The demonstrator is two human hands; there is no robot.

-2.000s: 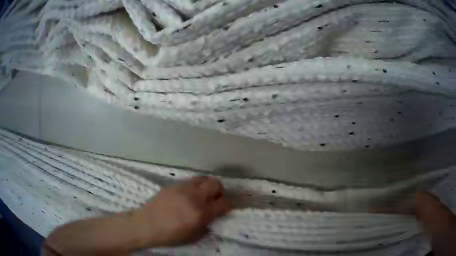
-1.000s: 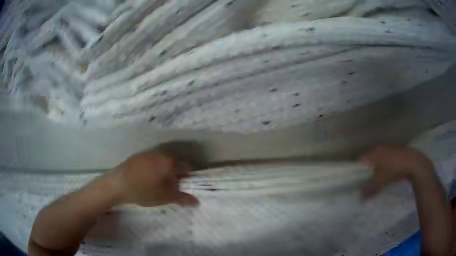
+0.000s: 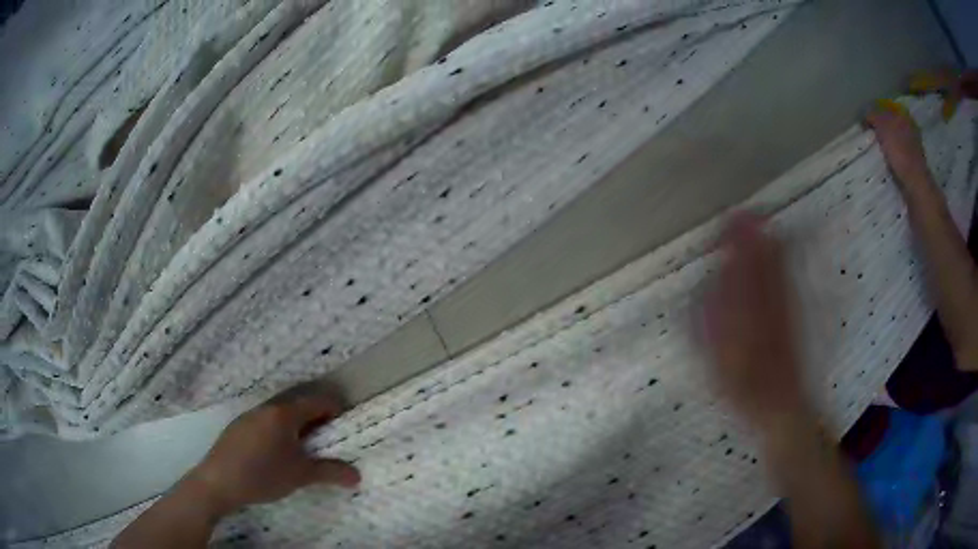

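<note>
A cream knit panel with dark flecks (image 3: 579,407) lies in layers across the near side of the table, its long edge running from lower left to upper right. My left hand (image 3: 281,453) is at this edge at the lower left, the edge between thumb and fingers. My right hand (image 3: 751,322) is blurred over the panel, right of the middle, near the same edge; its grip cannot be made out.
A bunched pile of the same knit (image 3: 354,214) lies beyond a bare grey strip of table (image 3: 601,231). At the far right another person's hand (image 3: 903,145), with yellow at the fingertips, is on the panel's end. Blue material (image 3: 901,461) shows at the lower right.
The view has turned, so the knit edge now slants up to the right and another person's hands show. My right hand has come off the bunched edge; the near knit now lies flatter and wider.
</note>
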